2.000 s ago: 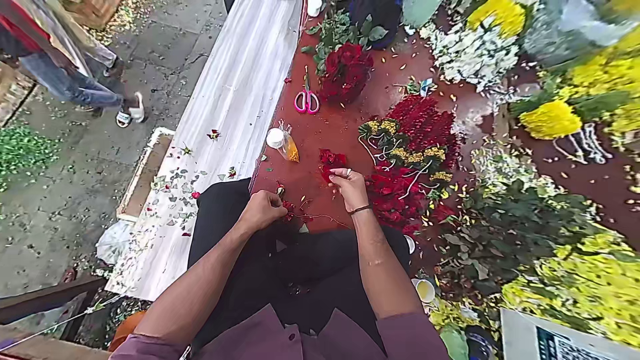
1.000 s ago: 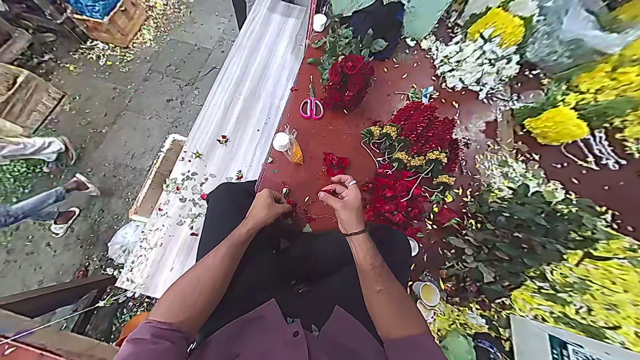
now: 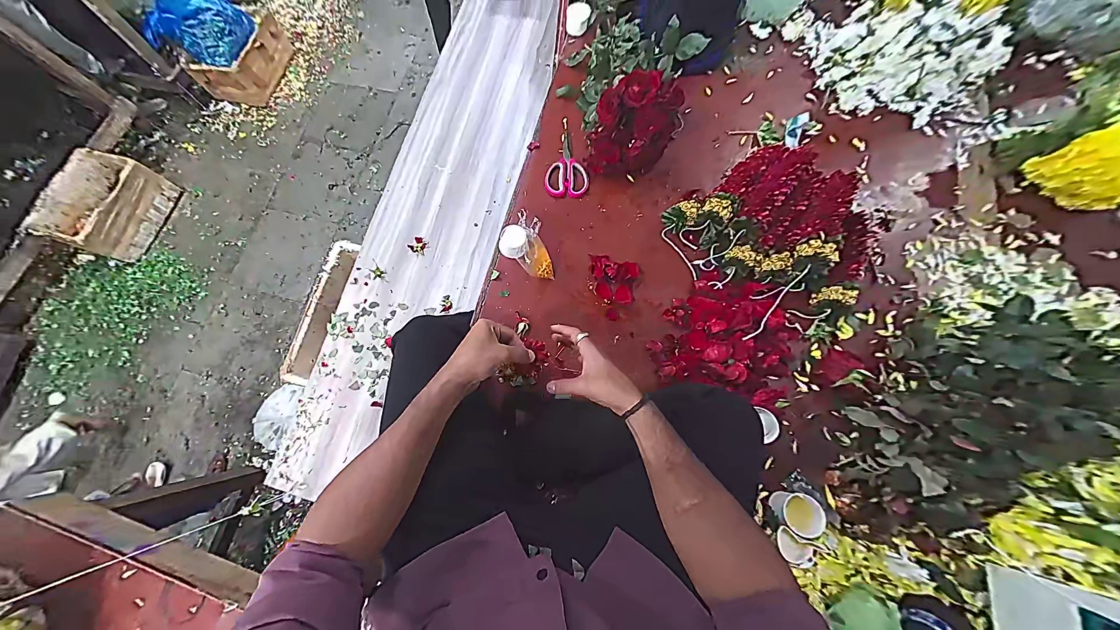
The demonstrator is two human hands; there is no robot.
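Observation:
My left hand (image 3: pixel 487 352) pinches a small red flower piece (image 3: pixel 528 360) over my lap, at the edge of the red surface (image 3: pixel 604 229). Just right of it my right hand (image 3: pixel 591 367) is spread, thumb and fingers apart, with a ring on one finger. Above my right hand lies a small pile of red petals (image 3: pixel 614 280). To the right is a larger heap of red petals (image 3: pixel 722 337), below red garlands (image 3: pixel 792 197) with yellow-and-green ends and white strings. Pink-handled scissors (image 3: pixel 567 178) lie near a bunch of red roses (image 3: pixel 637 122).
A white-capped container (image 3: pixel 516 242) with orange contents stands near the left edge. White cloth (image 3: pixel 446 184) with scattered leaves runs alongside. White flowers (image 3: pixel 910 57), leafy stems (image 3: pixel 954 411) and cups (image 3: pixel 802 516) are at the right. Wooden crates (image 3: pixel 105 203) sit on the ground; a person's foot shows lower left.
My right hand has opened its fingers and is lower, away from the small petal pile it was close to two seconds ago. My left hand stays near my lap. The passers-by at left have moved.

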